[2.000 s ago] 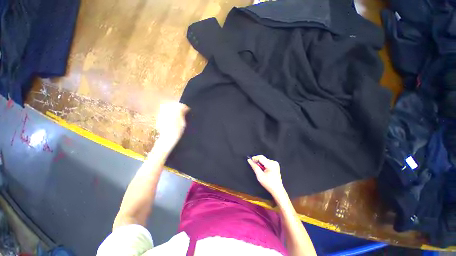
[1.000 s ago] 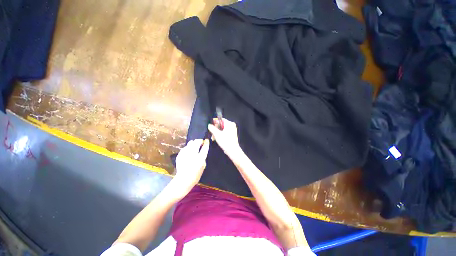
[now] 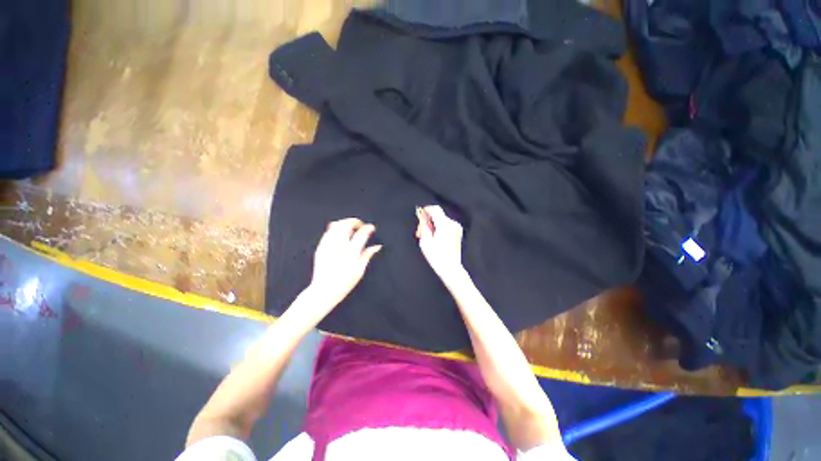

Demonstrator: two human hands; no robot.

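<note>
A large black garment [image 3: 540,225] lies spread before me, its lower edge along the table's near edge. Its sleeve [image 3: 360,117] runs diagonally across the body. My left hand [image 3: 344,256] is over the left part of the cloth, palm down, thumb and fingers apart, with nothing seen in it. My right hand [image 3: 440,239] is just right of it over the cloth, fingers curled. A small reddish bit and a glint show at its fingertips, fitting the thread snips seen earlier; the rest is hidden in the hand.
A pile of dark garments [image 3: 720,180] with a white tag [image 3: 692,249] lies at the right. A navy garment [image 3: 31,90] lies at the far left of the brown table [image 3: 171,108]. A blue bin [image 3: 621,416] is below the table at the lower right.
My hands came together at the garment's left edge, with the snips' blade showing, and have now moved apart. My left hand has let go. The left edge now lies spread further left.
</note>
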